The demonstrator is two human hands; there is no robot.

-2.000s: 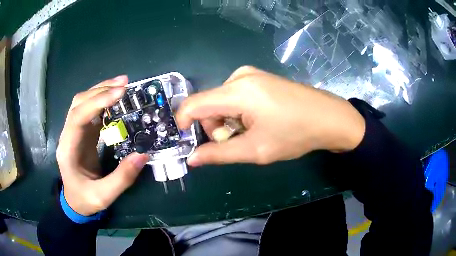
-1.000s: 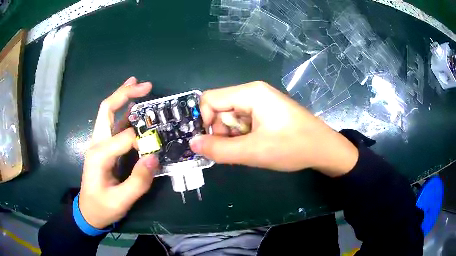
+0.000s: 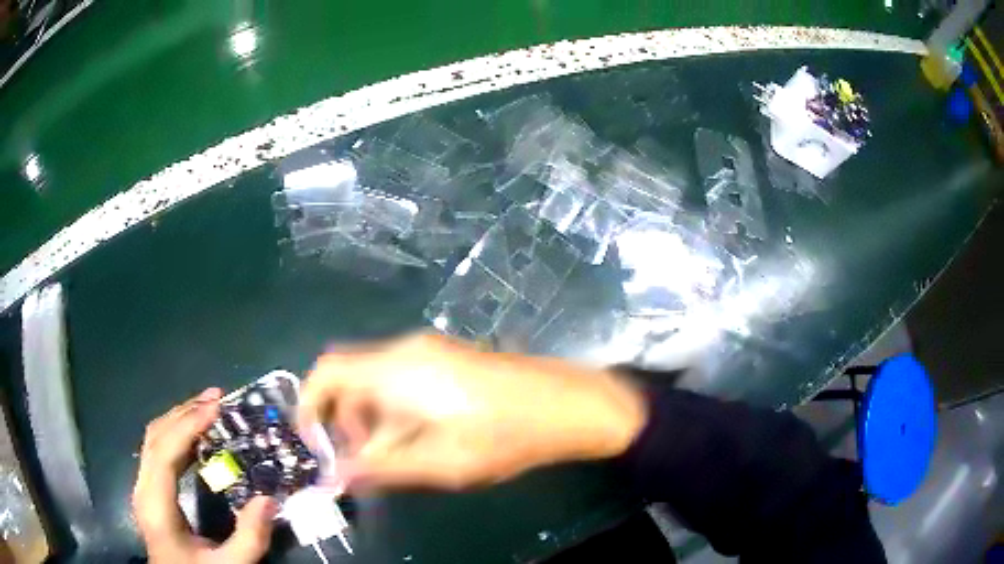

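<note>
My left hand [image 3: 176, 485] is at the lower left and holds the white adapter housing [image 3: 288, 382] by its left side. The dark circuit board [image 3: 264, 441] lies in the housing, with a yellow transformer [image 3: 221, 472] near my left thumb. The white two-pin plug [image 3: 316, 520] sticks out at the housing's lower edge, pins down. My right hand [image 3: 385, 413] is blurred at the housing's right side, fingers curled. Whether it holds the tan tool cannot be seen.
Clear insulating sheets [image 3: 512, 270] lie scattered across the bench [image 3: 209, 297]. A part-built adapter [image 3: 812, 130] sits at the far right. A whitish translucent strip [image 3: 53, 397] lies at the left. A chipped white rail [image 3: 440, 83] edges the green conveyor [image 3: 363, 39]. A blue stool [image 3: 899, 430] stands at right.
The view has swung right and up, so the adapter and hands appear lower left and the conveyor shows. My right hand is blurred, still beside the housing. My left hand keeps its hold.
</note>
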